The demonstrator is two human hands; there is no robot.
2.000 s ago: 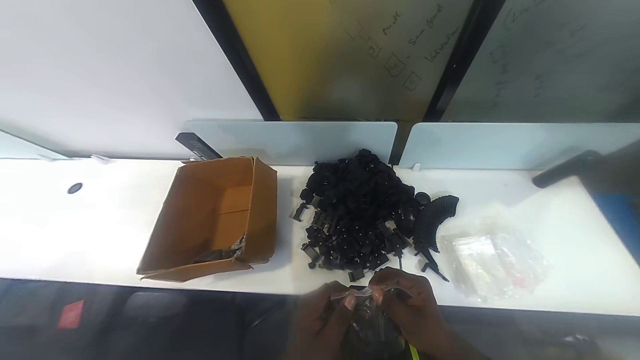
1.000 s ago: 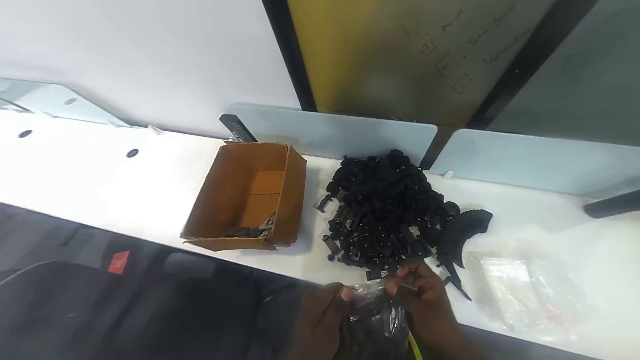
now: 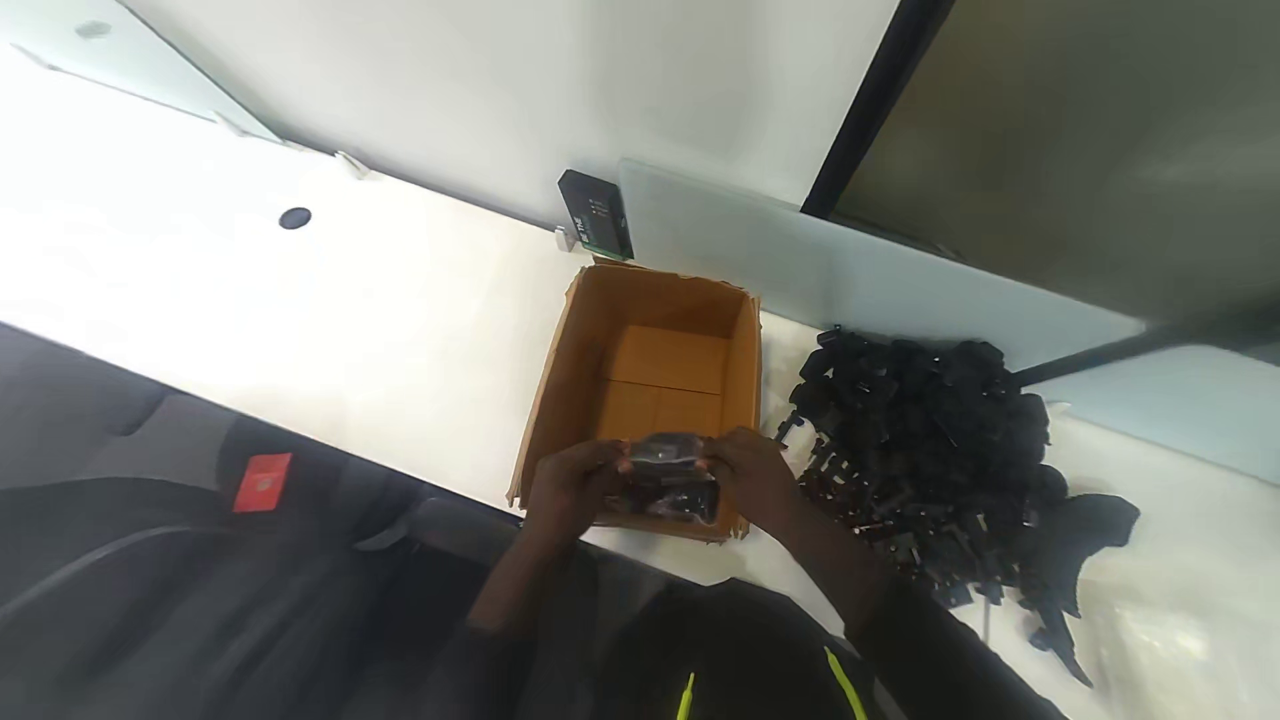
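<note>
Both hands hold a clear plastic bag [image 3: 664,452] with a dark part in it, over the near end of an open cardboard box [image 3: 742,375]. My left hand [image 3: 572,487] grips the bag's left side and my right hand [image 3: 752,478] its right side. Beneath it, more bagged dark parts [image 3: 685,500] lie at the near end of the box; my hands partly hide them. To the right of the box, a heap of small black plastic parts [image 3: 920,430] rests on the white table.
A curved black part [image 3: 1085,540] lies at the heap's right, near clear plastic bags [image 3: 1160,640]. A small black box [image 3: 597,215] leans behind the cardboard box by a frosted divider [image 3: 760,235]. The white table [image 3: 400,320] extends left, with a round black grommet [image 3: 295,218].
My hands have moved from in front of the black heap to over the cardboard box, with the plastic bag between them. The view has turned left.
</note>
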